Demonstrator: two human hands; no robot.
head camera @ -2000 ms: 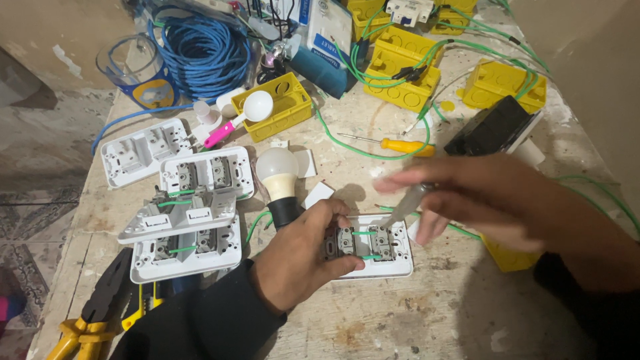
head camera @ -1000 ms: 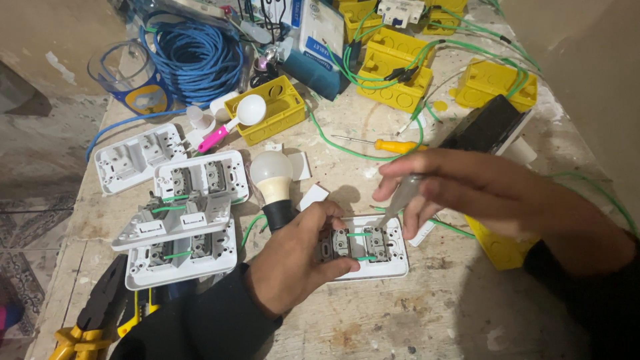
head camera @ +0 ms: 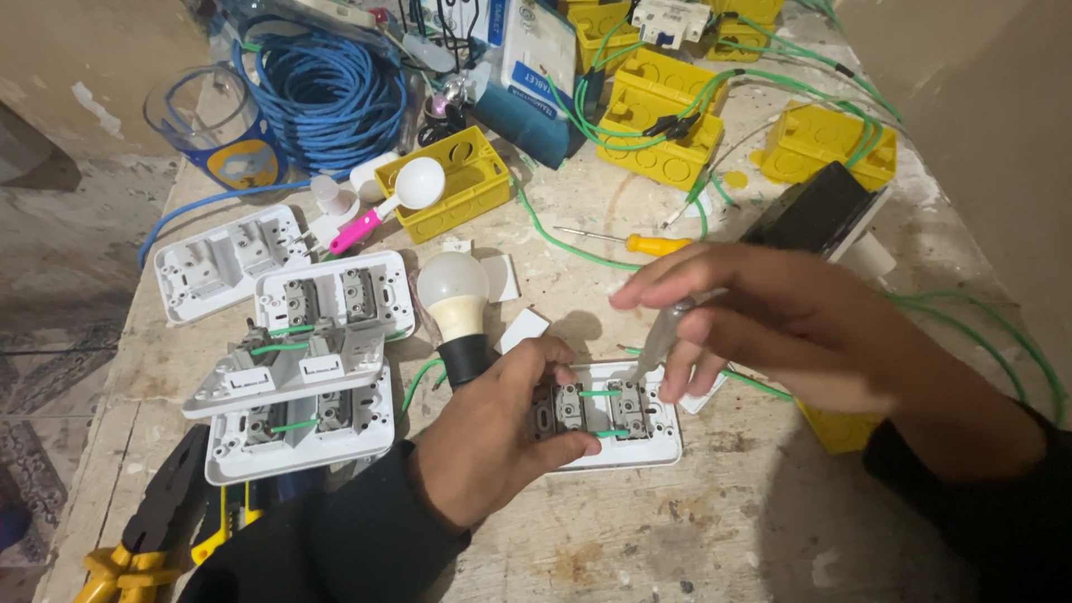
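My left hand (head camera: 494,435) grips the left end of a white switch plate (head camera: 662,448) that lies back side up on the table. Two grey switch modules (head camera: 628,410) sit in it, joined by short green wires (head camera: 600,393). Above the plate, my right hand (head camera: 712,327) holds a screwdriver with a clear handle (head camera: 666,335) between thumb and fingers. The tool points down at the top of the right module; its tip is hard to make out. Left of my left hand, several similar white plates (head camera: 301,452) are piled, some with green-wired modules.
A light bulb in a black socket (head camera: 456,310) stands close behind my left hand. Beyond lie a yellow-handled screwdriver (head camera: 657,244), yellow electrical boxes (head camera: 452,188), a blue cable coil (head camera: 331,100) and a glass mug (head camera: 226,142). Pliers (head camera: 151,528) lie at the lower left.
The fingers of my right hand have shifted around the screwdriver handle. My left hand keeps its hold on the plate.
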